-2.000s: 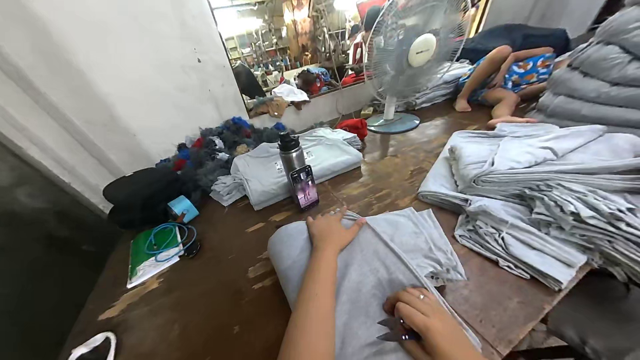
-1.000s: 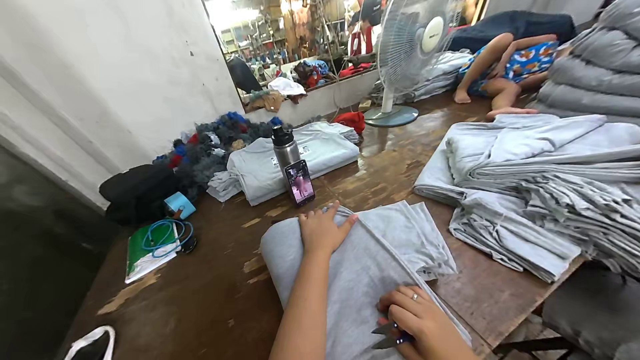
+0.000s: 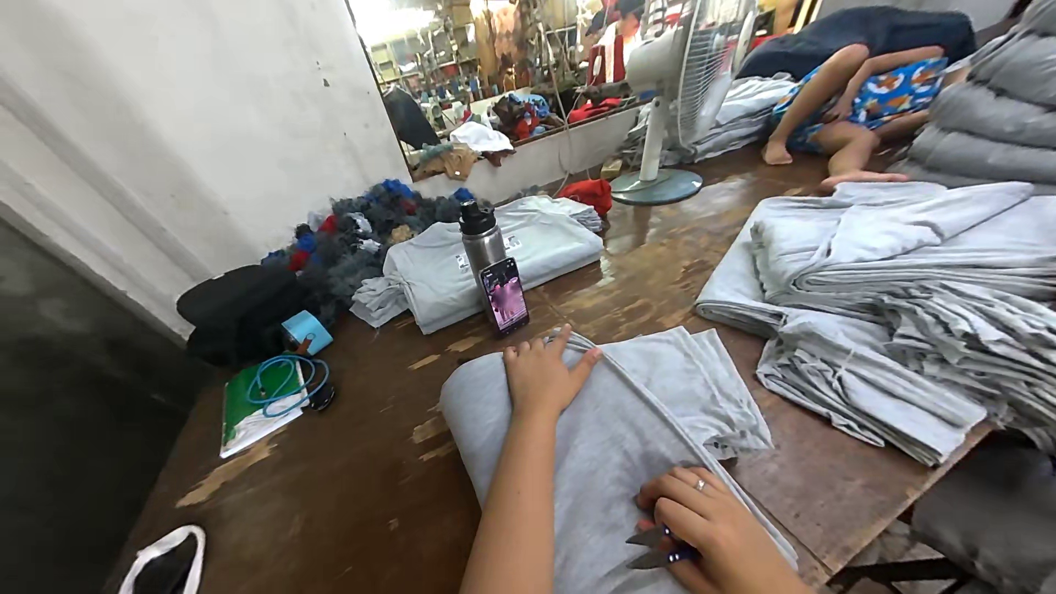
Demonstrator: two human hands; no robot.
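A folded light-grey fabric garment [image 3: 610,412] lies on the wooden table in front of me. My left hand [image 3: 544,371] rests flat on its far edge, fingers spread, holding nothing. Lower right, my right hand [image 3: 701,520] has a pair of thread snips [image 3: 652,551] in its curled fingers, the blades pointing left over the cloth. A ring is on one finger of that hand. Beyond the left hand a smartphone [image 3: 505,297] leans upright against a steel bottle [image 3: 483,235].
Stacked grey garments [image 3: 891,239] fill the right side. Behind are another folded pile [image 3: 544,247], fabric scraps [image 3: 355,239] and a fan [image 3: 660,186]. A person [image 3: 858,107] lies at the back right. A green notebook [image 3: 260,400] with a blue cable [image 3: 285,408] is left.
Both hands stay in nearly the same places on the cloth. The snips remain in my right hand, their blades turned slightly.
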